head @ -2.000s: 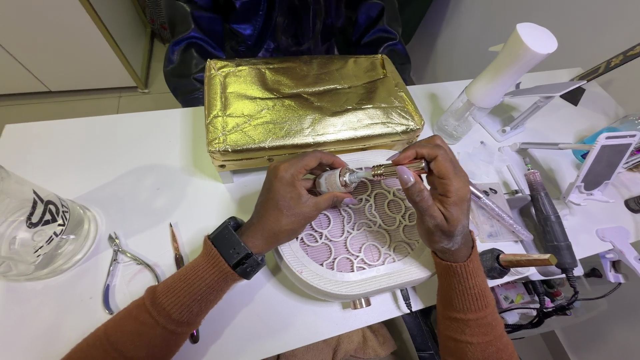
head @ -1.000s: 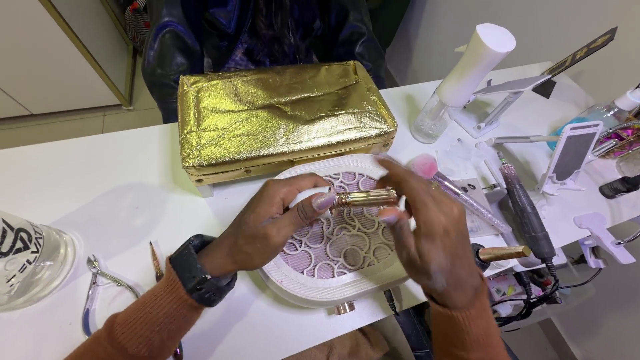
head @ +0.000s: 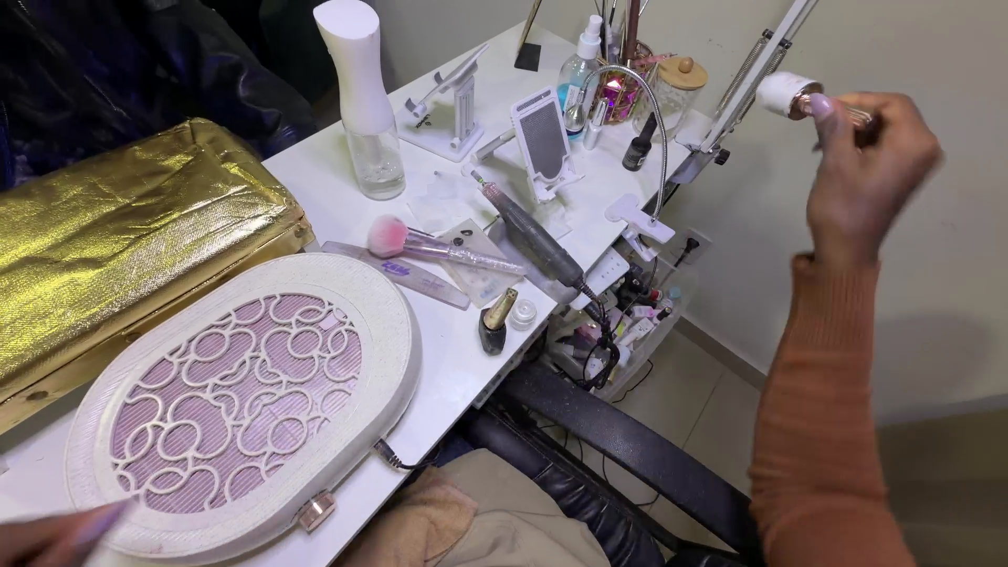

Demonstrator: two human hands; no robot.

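Note:
My right hand point(head: 874, 157) is raised at the upper right, its fingers closed on a small white bottle with a rose-gold neck point(head: 791, 94), in front of the wall. My left hand point(head: 55, 539) is only partly in view at the lower left corner, blurred, over the near edge of the white oval nail dust collector point(head: 378, 378); whether it holds anything cannot be told. A dark nail polish bottle with a gold cap point(head: 494, 321) stands near the table edge beside a small clear jar point(head: 523, 314). A pink-tipped powder brush point(head: 441, 246) lies across a nail file point(head: 417, 282).
A gold padded armrest point(head: 142, 236) lies at left, with a person in a dark jacket point(head: 157, 71) behind. A spray bottle point(head: 370, 102), a nail drill handpiece point(head: 535, 236), a phone stand point(head: 543, 142) and a lamp arm point(head: 748, 79) surround the work area. A black chair armrest point(head: 630, 449) is below.
The view has swung right. My right hand has moved from above the dust collector up to the far right with the small bottle. My hands, together before, are now apart.

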